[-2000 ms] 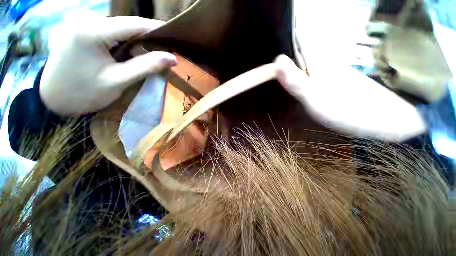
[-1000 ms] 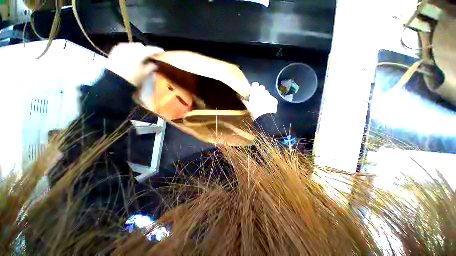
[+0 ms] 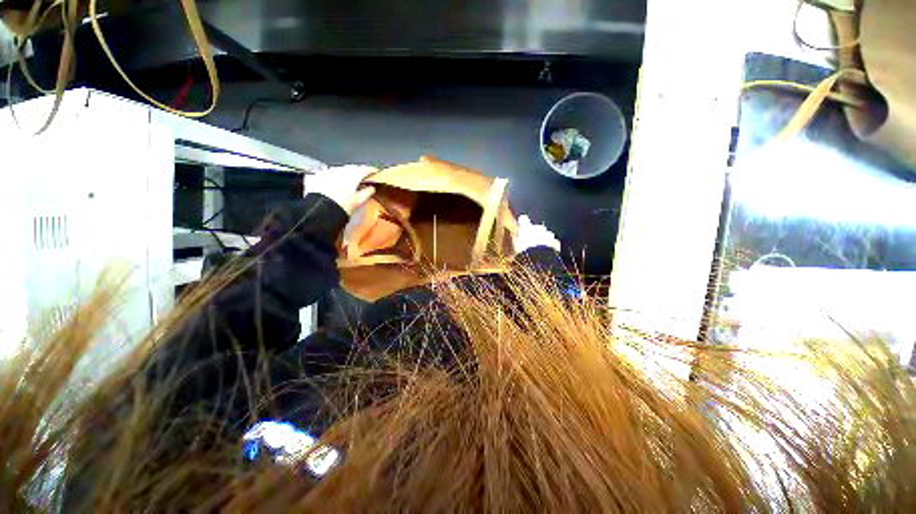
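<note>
A tan bag body (image 3: 377, 282) is held open, mouth up, low in front of me. Its inside is dark brown, with an orange inner patch (image 3: 380, 233) at the left. A light tan strap (image 3: 490, 219) crosses the mouth at the right. My left hand (image 3: 341, 185) grips the bag's upper left rim. My right hand (image 3: 535, 236) is at the bag's right side, small and overexposed, with its fingers partly hidden. Hair covers the lower part of the picture and the bag's near edge.
A round bin (image 3: 583, 136) with scraps stands on the dark floor behind the bag. A white cabinet (image 3: 90, 201) is at the left. A long white table edge (image 3: 678, 171) runs down the right. Tan straps (image 3: 209, 70) hang at the upper left; a tan bag (image 3: 894, 80) lies upper right.
The bag and both hands have moved down, away from the camera, and now look smaller. The strap has swung from lying across the mouth to its right side. More floor and cabinet show.
</note>
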